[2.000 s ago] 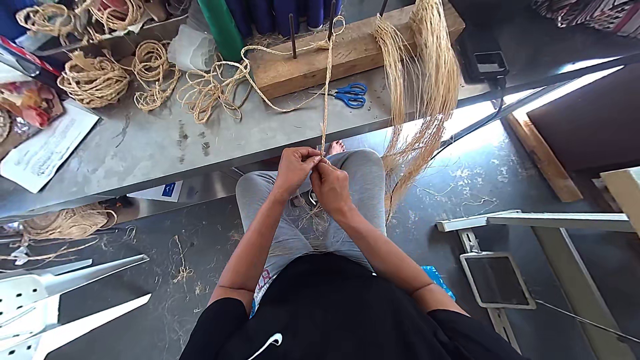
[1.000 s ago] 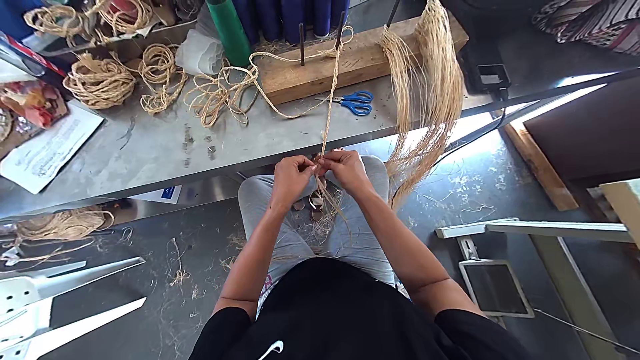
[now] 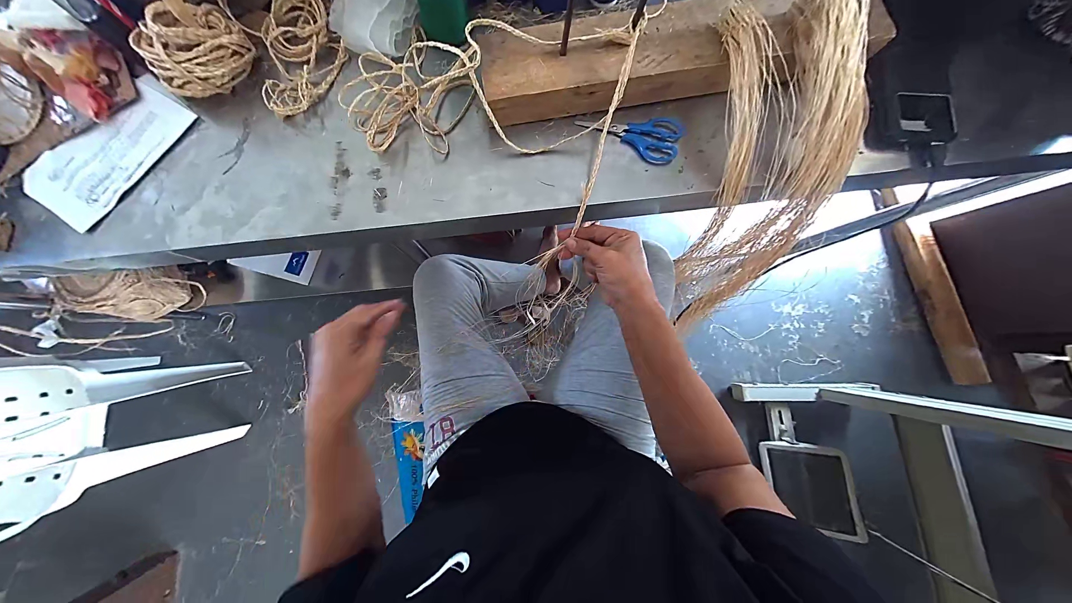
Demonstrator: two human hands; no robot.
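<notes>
My right hand [image 3: 611, 255] pinches the lower end of a braided natural-fibre cord [image 3: 605, 138], where loose strands fan out over my lap. That cord runs taut up to a metal peg [image 3: 567, 29] area on a wooden block [image 3: 603, 84], and its slack trails left into a loose coil [image 3: 394, 100]. My left hand [image 3: 352, 352], blurred, is away from the cord at the left of my knee; whether it holds anything is unclear. Blue-handled scissors [image 3: 653, 138] lie beside the cord, and a hank of raw fibre [image 3: 825, 109] drapes over the block and the bench edge.
More rope coils [image 3: 193, 50] and a sheet of paper [image 3: 109, 155] lie on the metal bench [image 3: 285, 184]. A white plastic chair [image 3: 67, 427] stands at left. At right are a metal frame [image 3: 955, 410] and a wooden beam [image 3: 938, 293]. Loose fibres litter the floor.
My left hand has left the cord and swung out to the left and down. My right hand still holds the cord's lower end. The view has shifted somewhat.
</notes>
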